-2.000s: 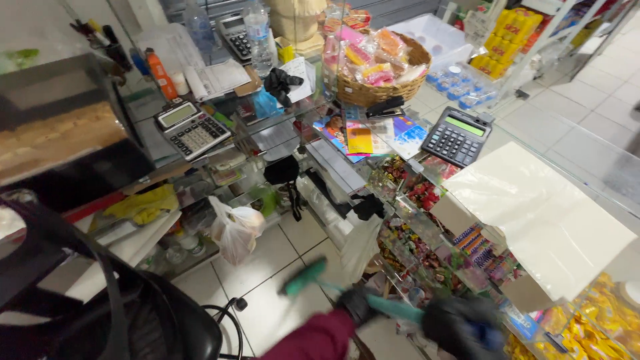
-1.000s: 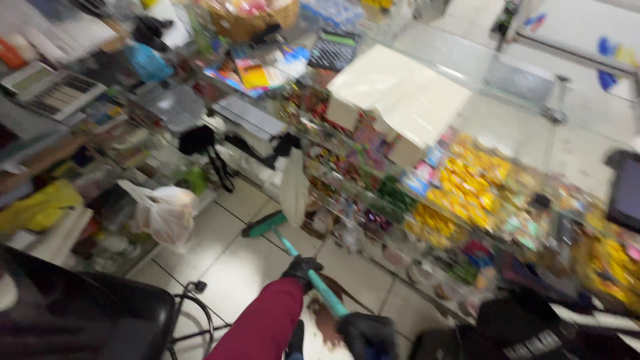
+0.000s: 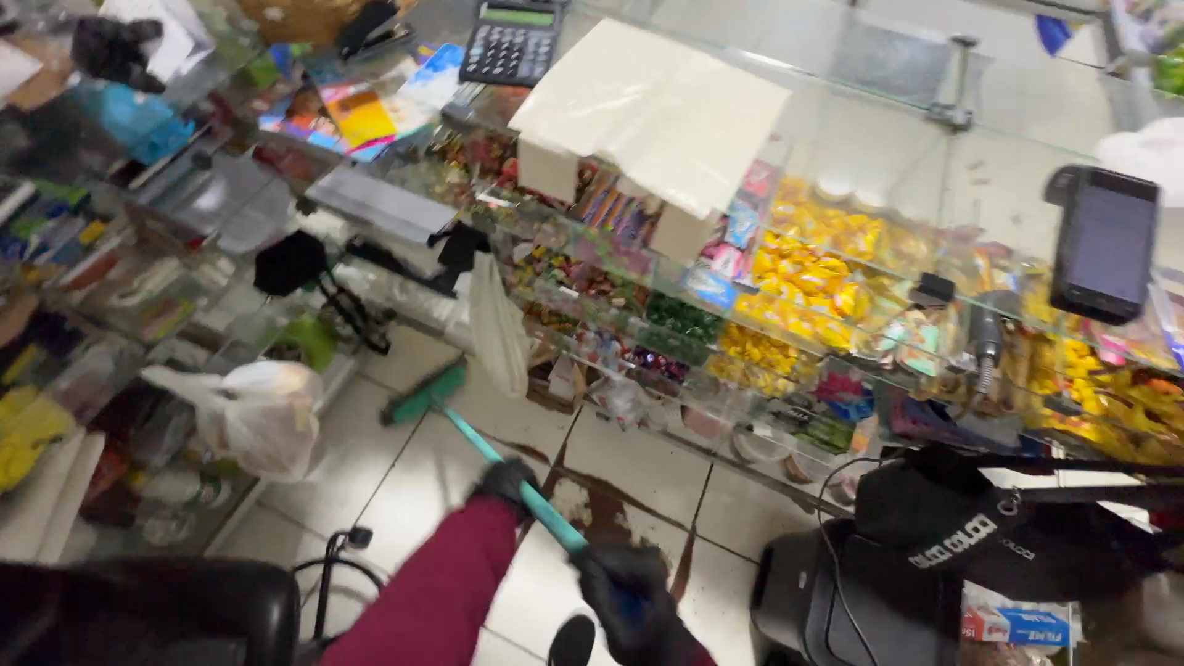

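A green push broom reaches down to the tiled floor, its head (image 3: 424, 392) resting on the white tiles near the corner of the glass counters. My left hand (image 3: 509, 486), in a black glove below a maroon sleeve, grips the middle of the turquoise handle (image 3: 472, 432). Closer to me, my right hand (image 3: 629, 587), also black-gloved, is closed around the handle's upper part. Brown stains or worn patches (image 3: 606, 518) mark the floor right of the handle.
Glass display counters (image 3: 666, 277) with sweets run along the front. A knotted plastic bag (image 3: 268, 416) hangs at the left shelves. A black chair (image 3: 148, 610) stands lower left; a black bag (image 3: 925, 518) lies lower right. A payment terminal (image 3: 1105, 242) is at upper right.
The view has swung to the right and down. Both hands have stayed on the broom handle throughout.
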